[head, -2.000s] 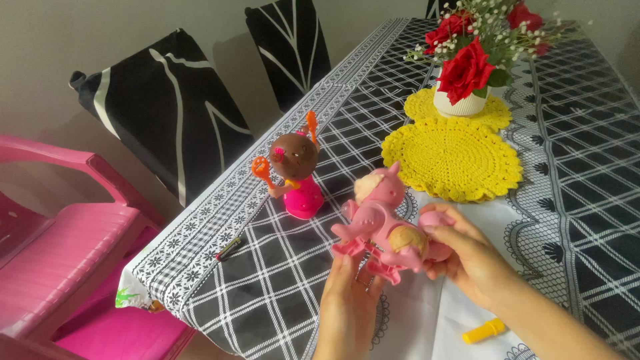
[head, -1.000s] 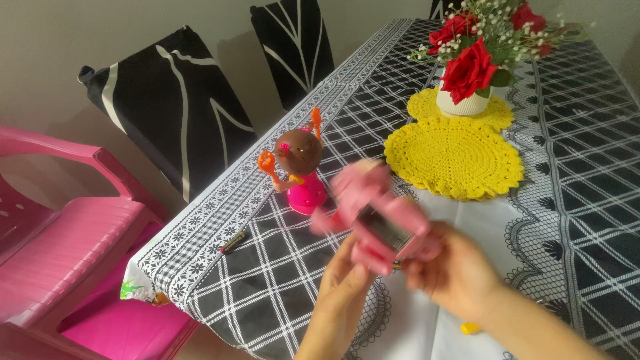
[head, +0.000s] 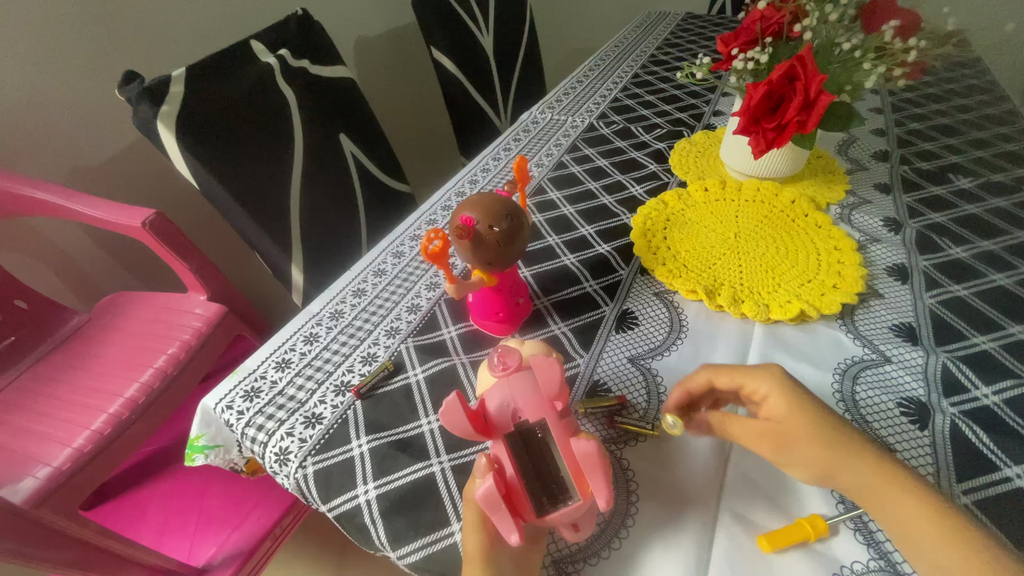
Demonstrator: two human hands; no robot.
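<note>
My left hand holds a pink plastic toy animal from below, its underside facing up and its rectangular battery compartment uncovered. The compartment looks dark inside. In my right hand, the thumb and fingers pinch one end of a small battery, seen nearly end-on. Two more batteries lie between the toy and my right hand, one with a red end and one beside it. Another battery rests to the left on the tablecloth. A yellow-handled screwdriver lies below my right hand.
A doll with a pink dress and orange pieces in its hands stands beyond the toy. Yellow crocheted mats lie farther back, with a white vase of red flowers. A pink plastic chair and a black-covered chair flank the table's left side.
The toy is now held by my left hand alone, its underside turned up. My right hand has let go of it and moved right. Batteries now show on the cloth beside the toy.
</note>
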